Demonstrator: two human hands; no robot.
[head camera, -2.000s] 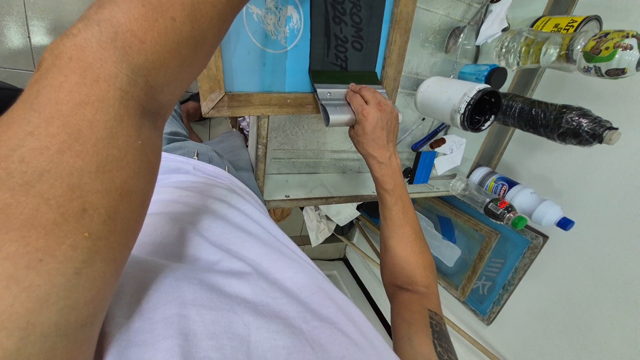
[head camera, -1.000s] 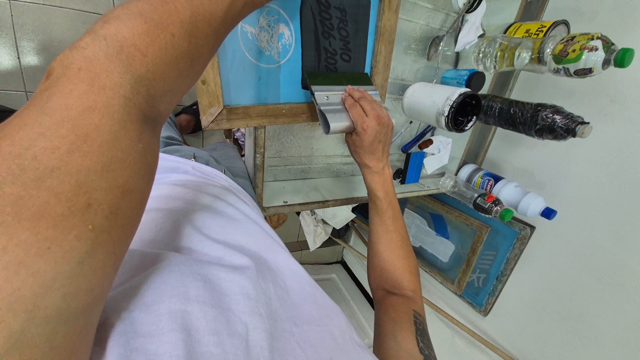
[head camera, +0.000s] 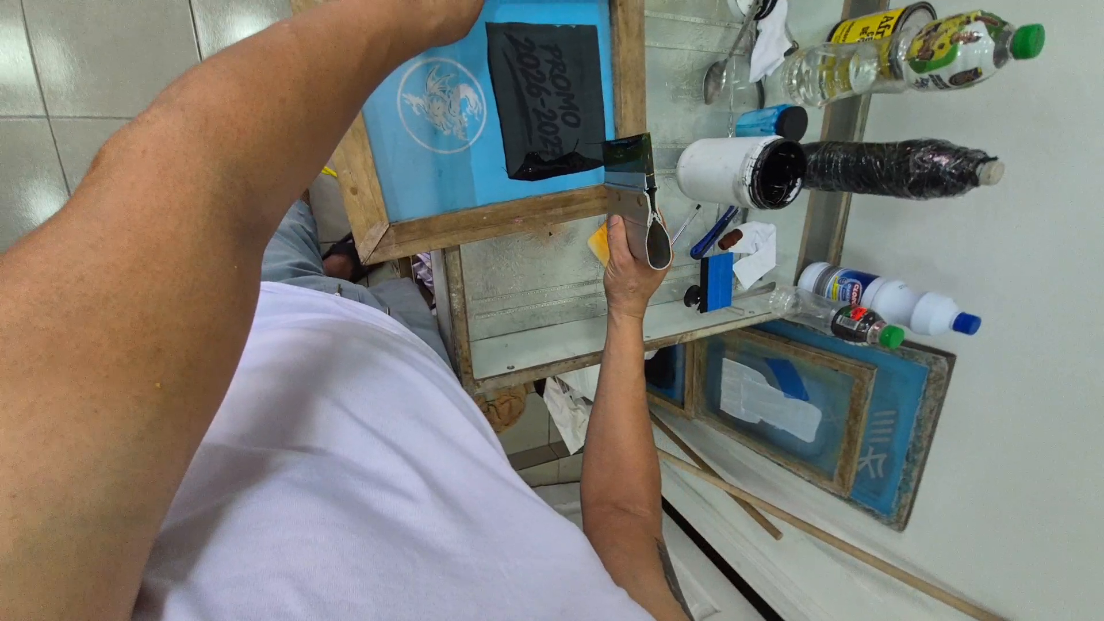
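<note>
My right hand (head camera: 634, 272) grips the metal handle of a screen-printing squeegee (head camera: 634, 194). The squeegee's dark blade is tilted at the corner of a wood-framed silkscreen (head camera: 496, 220), beside a wet black ink patch (head camera: 548, 103) over lettering. A pale round emblem (head camera: 442, 105) shows on the blue mesh next to that patch. My left arm reaches across to the top edge, where only the base of my left hand (head camera: 453, 15) shows over the frame; its fingers are out of view.
An open ink jar (head camera: 716, 171), a plastic-wrapped bottle (head camera: 901, 166), a clear bottle (head camera: 832, 76), a blue scraper (head camera: 716, 282) and a white bottle (head camera: 888, 297) are on the glass-topped table (head camera: 535, 289). Framed screens (head camera: 910, 423) lean against the wall below it in view.
My right hand has turned the squeegee, which was lying flatter across the ink patch and now shows its hollow handle end. The lower part of the patch is uncovered. The view has shifted.
</note>
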